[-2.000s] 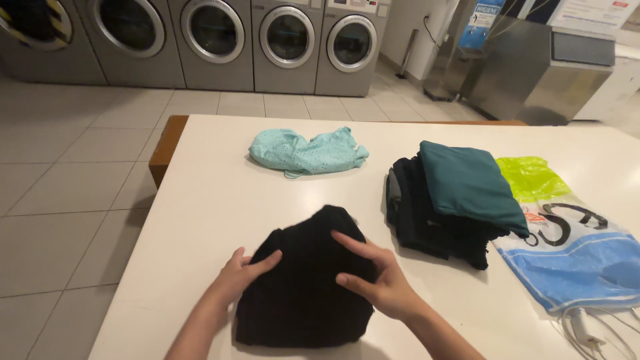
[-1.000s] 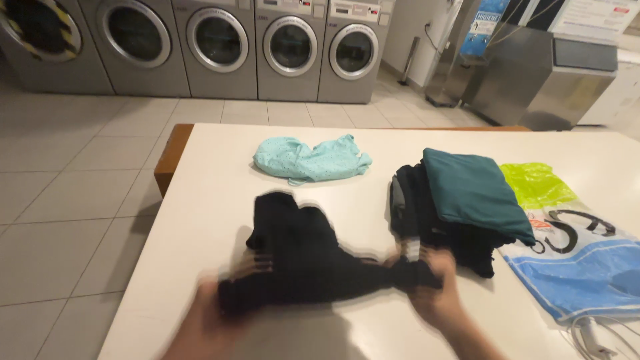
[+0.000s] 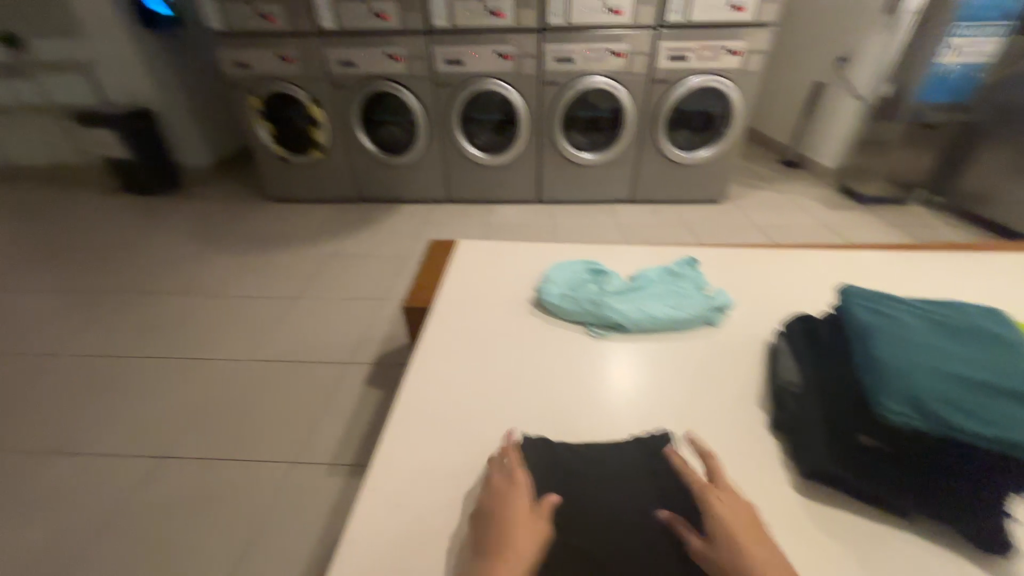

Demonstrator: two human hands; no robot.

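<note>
A black garment (image 3: 608, 496) lies spread on the white table (image 3: 496, 368) at the near edge of the view, its lower part cut off. My left hand (image 3: 512, 512) rests along its left edge, fingers apart. On its right edge lies my right hand (image 3: 720, 512), also with spread fingers. Beyond them sits a crumpled light turquoise cloth (image 3: 632, 296). To the right stands a stack of dark folded clothes (image 3: 840, 432) with a folded teal garment (image 3: 944, 360) on top.
A row of front-loading laundry machines (image 3: 490, 120) stands along the far wall. A brown wooden piece (image 3: 428, 280) shows at the table's far left corner. A dark bin (image 3: 140, 152) is on the floor at the back left, blurred.
The black garment, held up bunched between both hands a second ago, now lies flat on the table with my hands on its sides. The view has swung left.
</note>
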